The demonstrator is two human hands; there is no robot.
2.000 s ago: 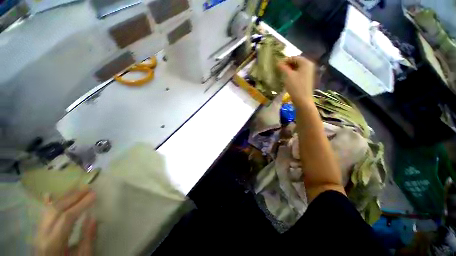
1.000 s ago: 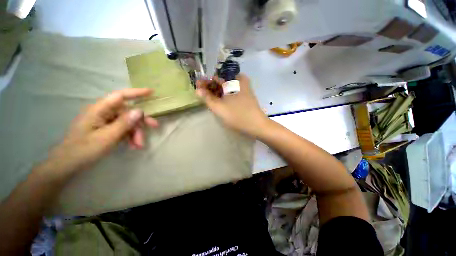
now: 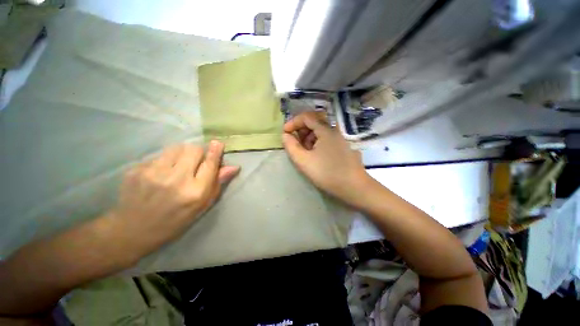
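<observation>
An olive pocket facing [image 3: 236, 95] lies flat on the large pale grey-green cloth [image 3: 108, 108]. A narrow olive strip [image 3: 251, 142] lies along the facing's near edge. My left hand [image 3: 175, 184] rests on the pale cloth, its fingertips pressing at the strip's left end. My right hand [image 3: 321, 149] is at the strip's right end, thumb and forefinger pinched on it beside the needle area. The presser foot area [image 3: 308, 105] is just beyond my right fingers; the needle itself cannot be made out.
The white sewing machine head [image 3: 394, 44] fills the upper right. A yellow-brown box [image 3: 500, 194] with olive pieces stands at the table's right end. A white bin [image 3: 554, 248] is beyond it. Crumpled cloth [image 3: 381, 280] hangs below the table edge.
My right hand has come from the box to the needle area. My left hand has come down onto the strip's left end. The strip now lies straight along the facing, and the view has shifted.
</observation>
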